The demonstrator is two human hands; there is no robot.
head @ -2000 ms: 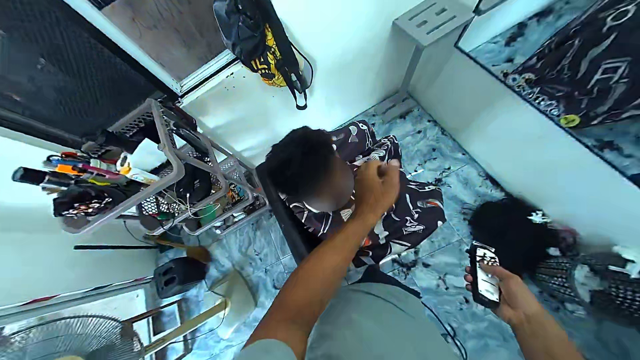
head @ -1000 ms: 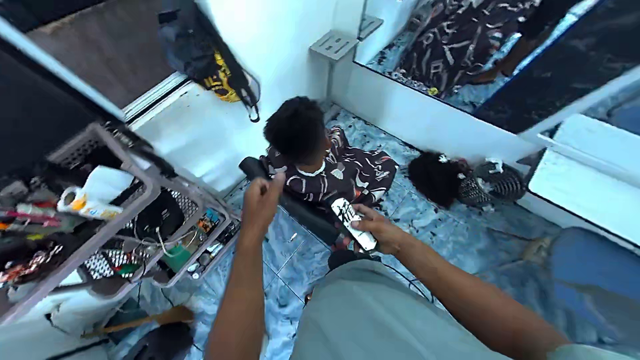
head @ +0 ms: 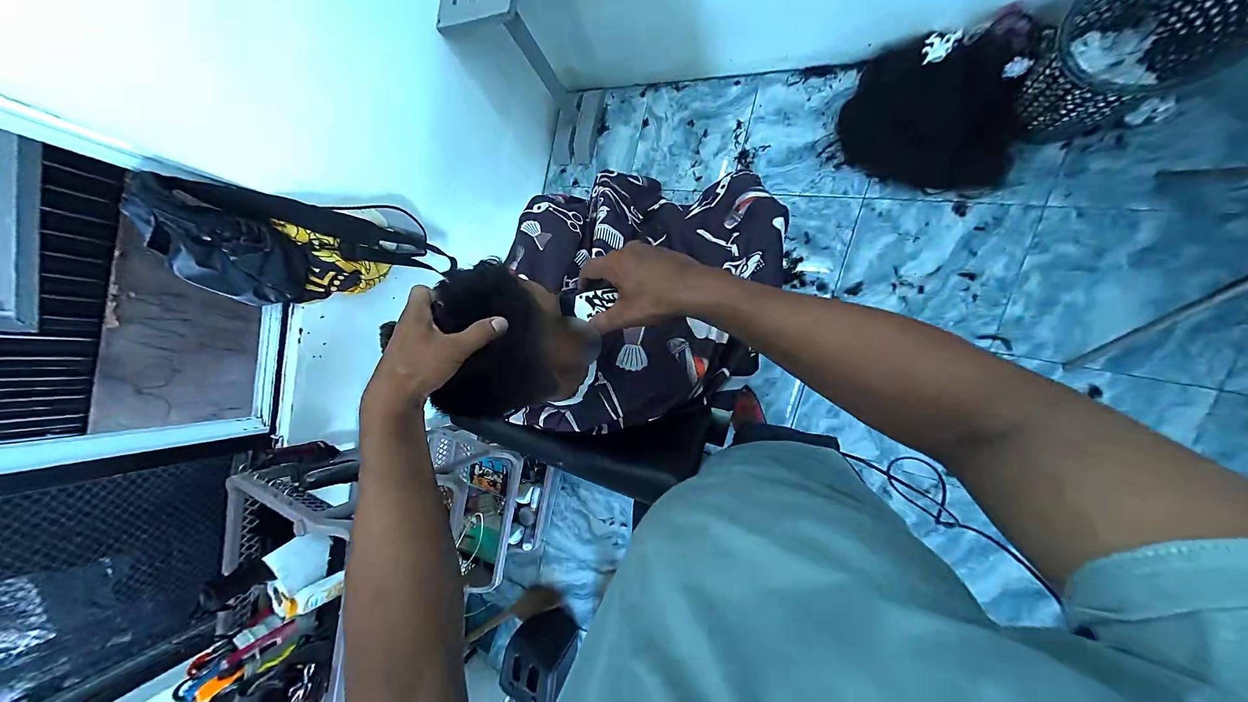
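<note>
A person with short dark hair (head: 492, 341) sits in a black chair (head: 624, 453), covered by a dark patterned barber's cape (head: 648, 366). My left hand (head: 424, 346) lies on the back and top of the head, fingers and thumb spread over the hair. In my right hand (head: 643, 283), close to the front of the face, is a hair clipper (head: 595, 303) with a black-and-white patterned body; my fingers cover part of it, and its blade end is not clearly seen.
Plastic shelves (head: 283, 502) with bottles and tools stand at lower left. A backpack (head: 263, 239) hangs by the wall. Cut hair lies on the tiled floor (head: 936, 263), with a large dark heap (head: 926, 117) beside a mesh basket (head: 1063, 93). A black cable (head: 936, 507) runs near my right arm.
My left hand, earlier raised beside the seated person, is now on the head. The clipper in my right hand has moved from the side to near the face. The view has turned.
</note>
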